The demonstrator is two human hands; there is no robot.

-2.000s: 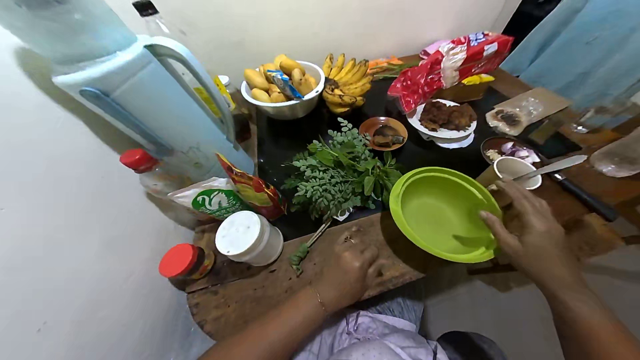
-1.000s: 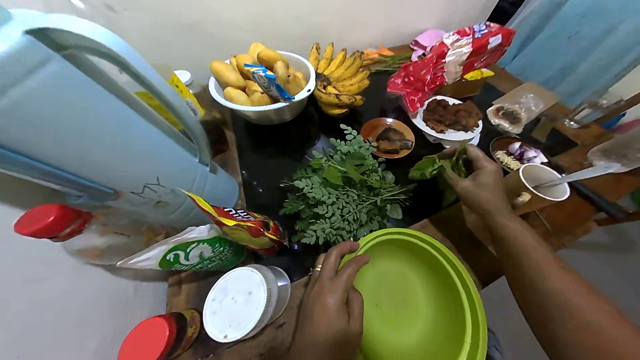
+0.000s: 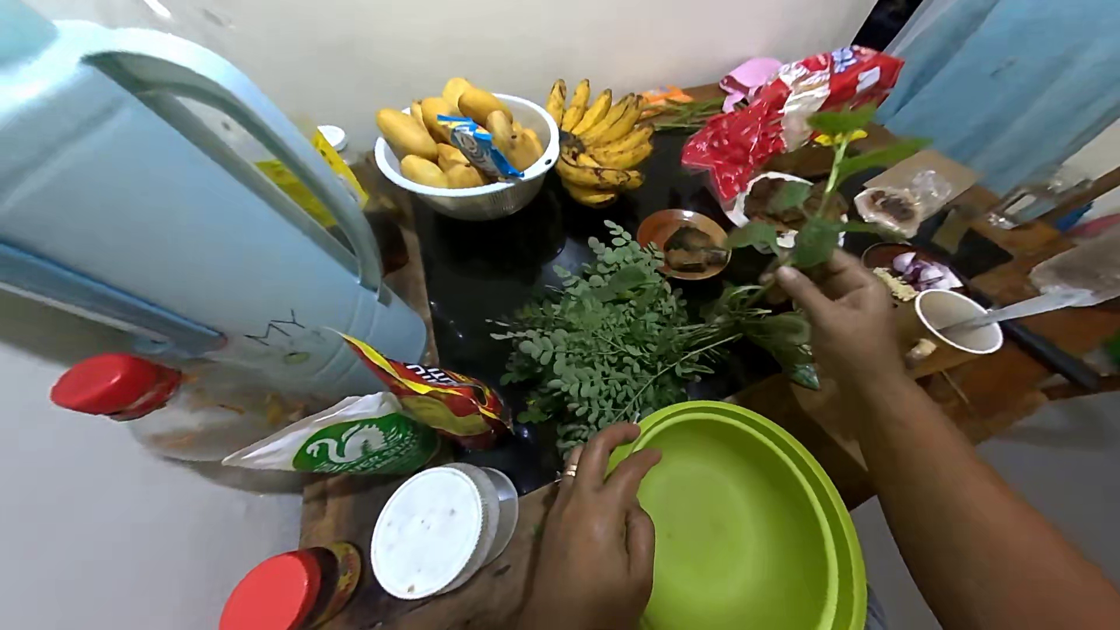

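My left hand (image 3: 599, 516) grips the left rim of a green plastic bowl (image 3: 744, 525), which has nothing in it. Between the fingers and thumb of my right hand (image 3: 844, 306) is a leafy green sprig (image 3: 818, 241), held upright above the table. Below and left of that hand lies a pile of small-leaved green stems (image 3: 604, 332). More broad leaves (image 3: 783, 337) lie at the pile's right end, just under my right hand. An orange-brown dish (image 3: 682, 243) with dark pieces in it sits behind the pile.
A white colander (image 3: 468, 197) of yellow mangoes and a bunch of bananas (image 3: 599, 140) stand at the back. At left are a blue jug (image 3: 201, 201), seasoning packets (image 3: 437, 394) and lidded jars (image 3: 429, 534). A paper cup (image 3: 958, 319) and a knife (image 3: 1050, 354) are at right.
My right hand, on the bowl's rim two seconds ago, has moved to the greens and raised a sprig. My left hand has come onto the bowl's rim. The view has shifted closer.
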